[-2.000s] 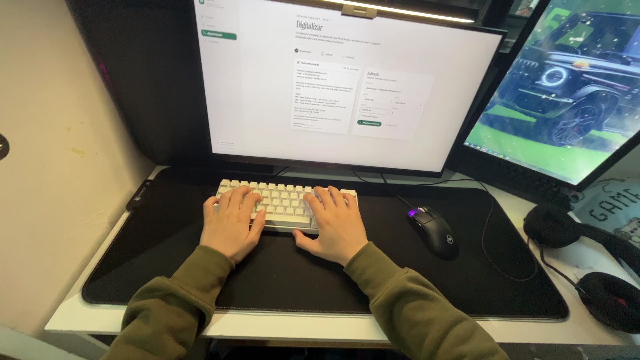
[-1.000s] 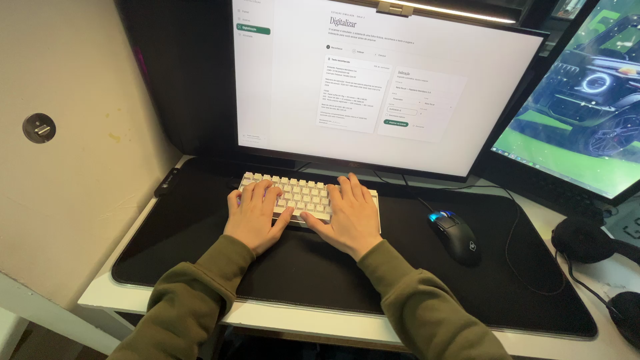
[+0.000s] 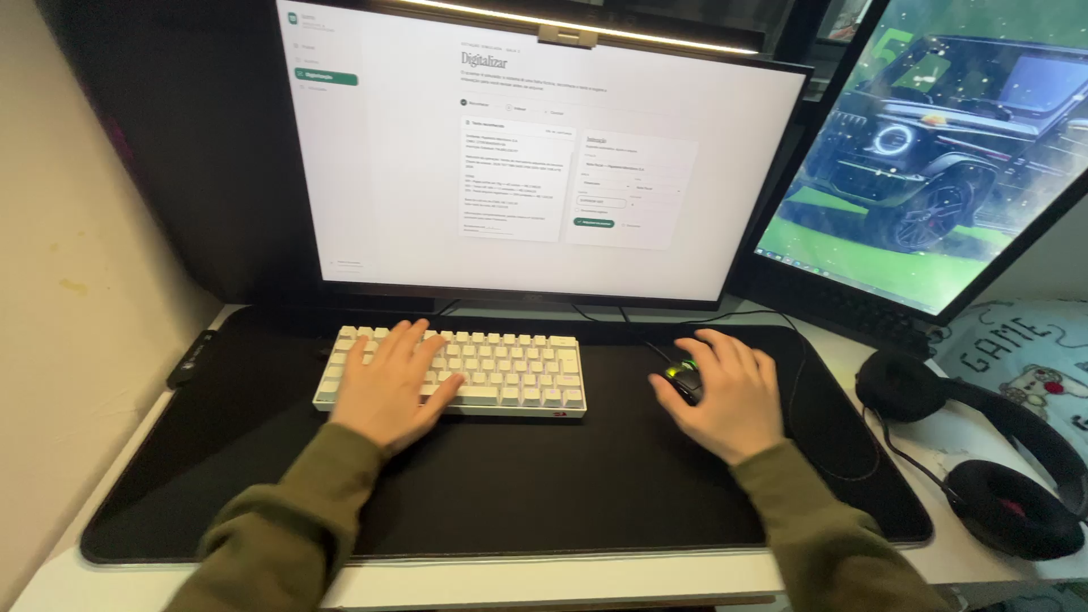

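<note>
My left hand (image 3: 393, 387) rests over the left part of a compact white keyboard (image 3: 518, 365), fingers spread on the keys and thumb near the space bar. To the right of the keyboard, my right hand (image 3: 727, 395) is over a black computer mouse (image 3: 685, 381) with a yellow-green light. The palm covers most of the mouse; its left edge and front show. Whether the fingers grip it or only hover at it cannot be told. Behind the keyboard stands a monitor (image 3: 527, 272) showing a white page with text panels and green buttons.
A black desk mat (image 3: 544, 493) lies under keyboard and mouse on a white desk (image 3: 476, 586). A second monitor (image 3: 901, 153) is angled at the right. Black headphones (image 3: 1003, 442) lie at the desk's right side. A small black device (image 3: 194, 359) sits at the mat's left edge, near the wall.
My right hand has left the right side of the keyboard and moved right to the mouse. My left hand stays at the keyboard. The mouse's light has turned from blue to yellow-green.
</note>
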